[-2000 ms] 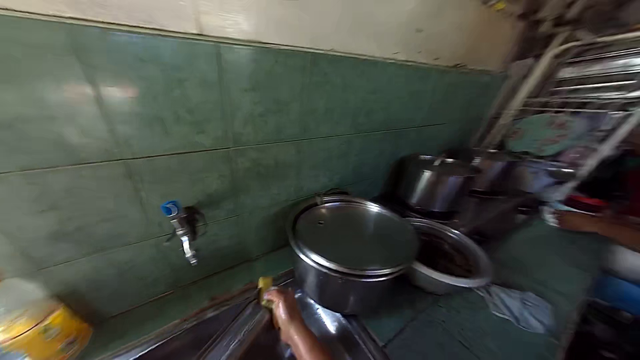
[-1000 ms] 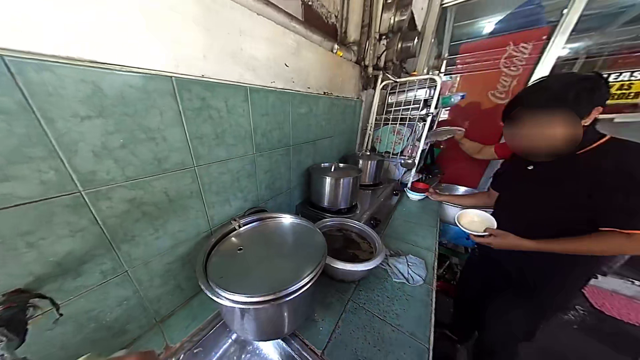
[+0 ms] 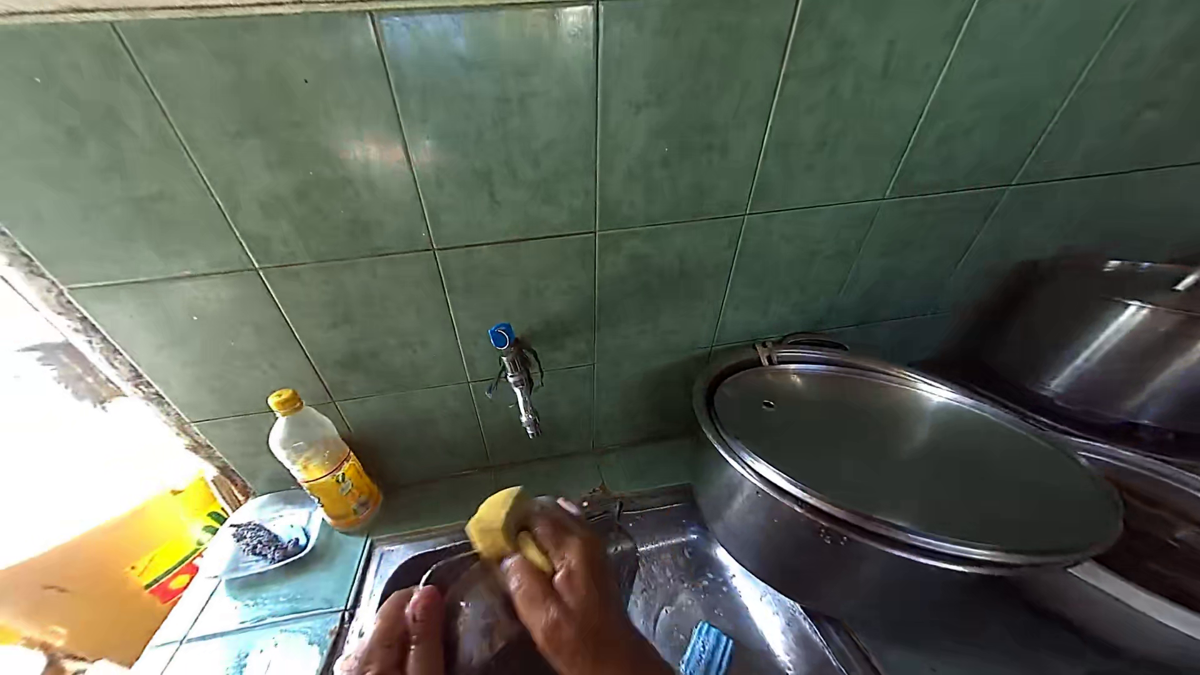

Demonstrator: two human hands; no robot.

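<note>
Low in the head view, my right hand (image 3: 567,586) grips a yellow sponge (image 3: 497,525) over the stainless steel sink (image 3: 670,567). My left hand (image 3: 403,633), lower and to the left, has its fingers on the edge of a rounded, shiny dish (image 3: 473,614); motion blur and the hands hide much of the dish, so its kind is unclear. On the tiled wall above the hands is a metal faucet (image 3: 522,389) with a blue handle. A blue scrubbing piece (image 3: 706,649) lies in the sink at the lower right.
A large lidded steel pot (image 3: 750,534) stands right of the sink, with another pot (image 3: 1116,347) and a metal basin (image 3: 1139,600) beyond it. At left, a plastic bottle with yellow liquid (image 3: 323,459) stands by a small dish (image 3: 305,553) holding a dark scouring pad (image 3: 262,541).
The view has swung left from the stove and the other person to the sink and faucet. Both my hands are now in view at the sink.
</note>
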